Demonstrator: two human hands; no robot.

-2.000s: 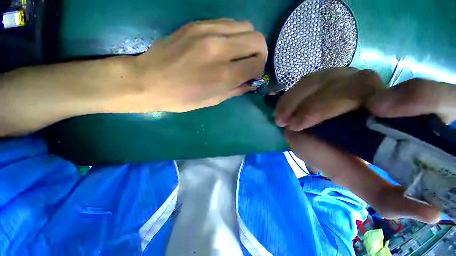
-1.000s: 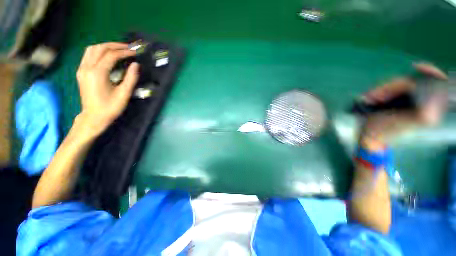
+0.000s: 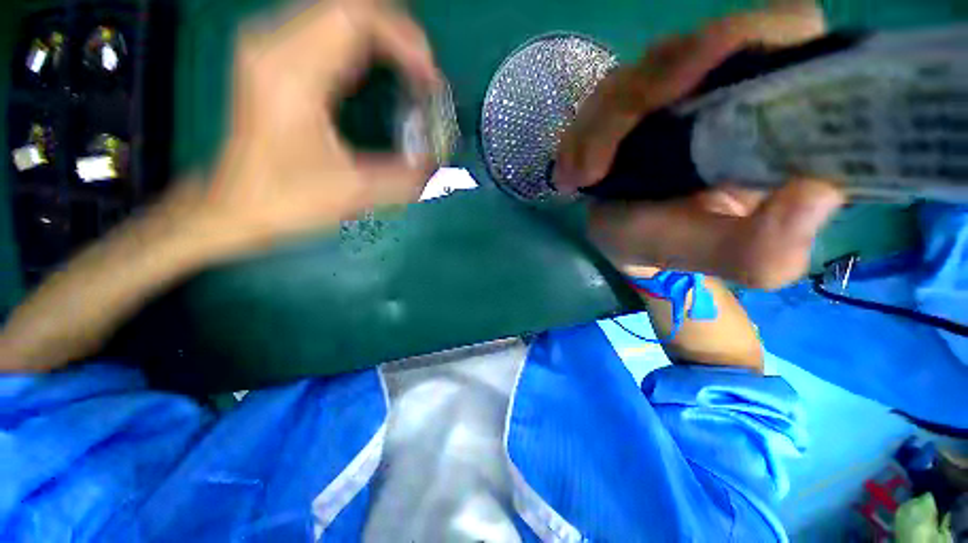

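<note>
My left hand (image 3: 308,127) is blurred and holds a small shiny round unit (image 3: 430,125) between thumb and fingers, left of the screw dish. My right hand (image 3: 732,228) grips the electric screwdriver (image 3: 817,122), with its black nose pointing left at the dish's lower right edge. The driver's tip is hidden or too small to make out. The silver perforated screw dish (image 3: 531,111) lies on the green surface, partly covered by my right fingers.
The black parts tray (image 3: 74,111) at the far left holds several units. A white pointed scrap (image 3: 450,184) lies beside the dish. The green bench surface (image 3: 425,276) ends near my blue smock. A blue and red wrist strap (image 3: 679,294) is on my right wrist. A dark cable (image 3: 897,310) runs at right.
My left hand has left the tray and moved right towards the dish with a unit. My right hand has come in over the dish's right side with the screwdriver. The view has shifted.
</note>
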